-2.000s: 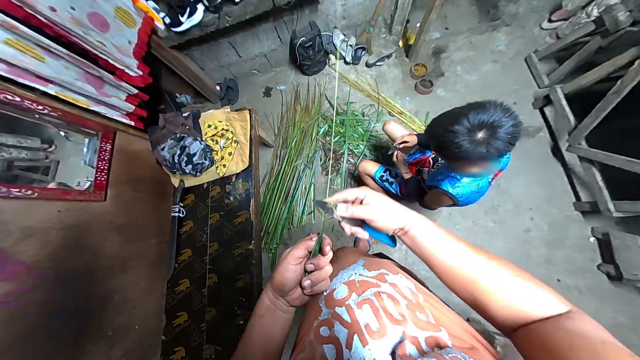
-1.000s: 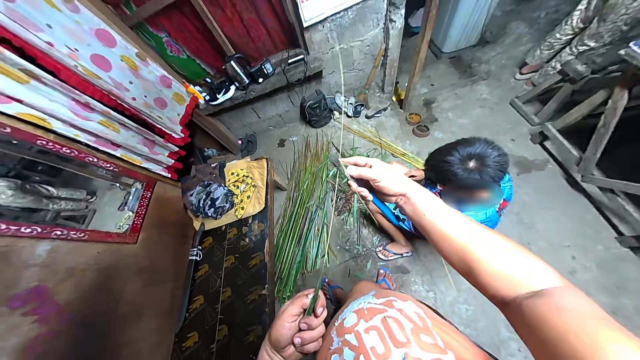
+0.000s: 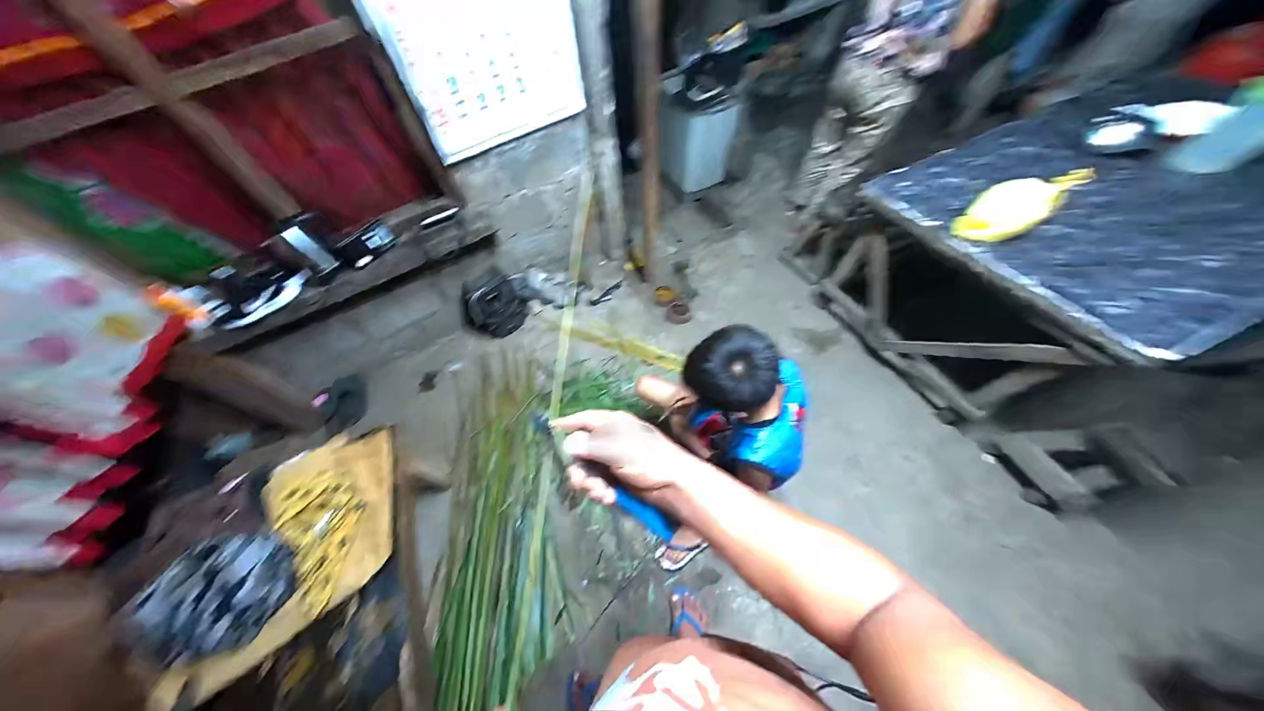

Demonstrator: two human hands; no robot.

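Note:
My right hand (image 3: 620, 449) is closed around a blue-handled knife (image 3: 644, 512), its arm stretched forward from the lower right. The knife's dark tip shows by my fingertips, against a long, thin pale-green strip (image 3: 566, 341), probably a palm leaf midrib. That strip runs from the block wall down over a pile of long green leaf strips (image 3: 486, 583) on the floor. Whether the blade touches it is blurred. My left hand is out of view, below the bottom edge. Shredded green leaves (image 3: 607, 390) lie just beyond my right hand.
A person in a blue top (image 3: 775, 430) crouches close to the right of my right hand. A dark-topped table (image 3: 1066, 237) with a yellow item stands at the right. At the left are a bench with cardboard (image 3: 370, 474) and cloths, and a patterned curtain (image 3: 79, 346). A black bag (image 3: 497, 304) lies by the wall.
My right hand with the knife has moved away from my left hand, forward along the strip. My left hand, seen earlier gripping the strip's near end, has left the view. The view has swung upward.

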